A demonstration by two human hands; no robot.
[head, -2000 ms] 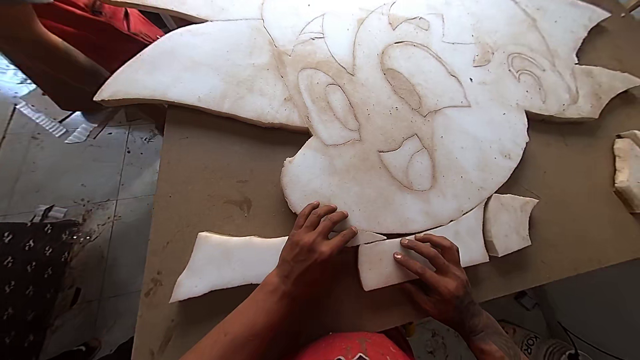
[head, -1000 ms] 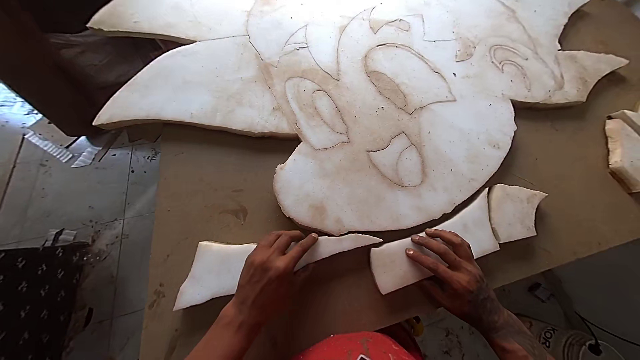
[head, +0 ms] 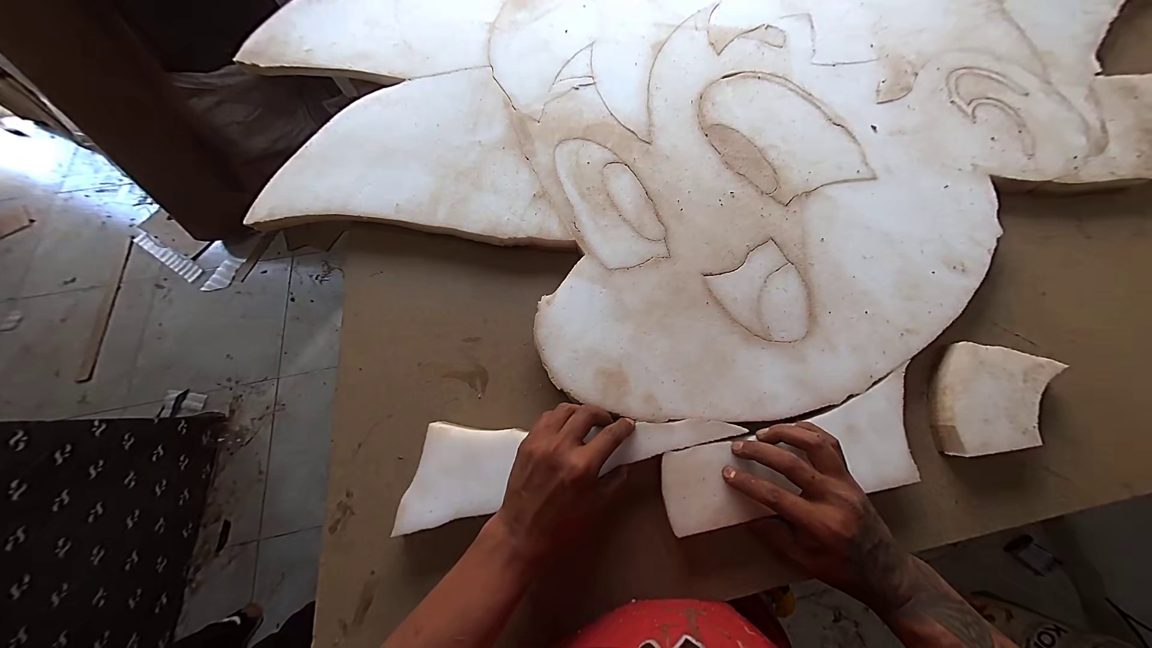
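A large white foam cutout of a cartoon head, its features outlined by cut lines, lies on a brown board table. My left hand grips the middle of a long tapering foam strip, whose pointed tip lies against the head's lower edge. My right hand holds a curved foam piece across its middle; its upper right end meets the head's edge, and its left end sits just below the strip's tip. A short foam piece with a pointed corner rests apart, to the right.
The brown table has its left edge beside a tiled floor with scraps on it. A dark patterned sheet is at the lower left. Something red shows at the bottom, close to the table's front edge.
Both held foam pieces have moved up towards the head's lower edge since one second ago. The short right piece, close beside the curved piece earlier, now lies apart from it.
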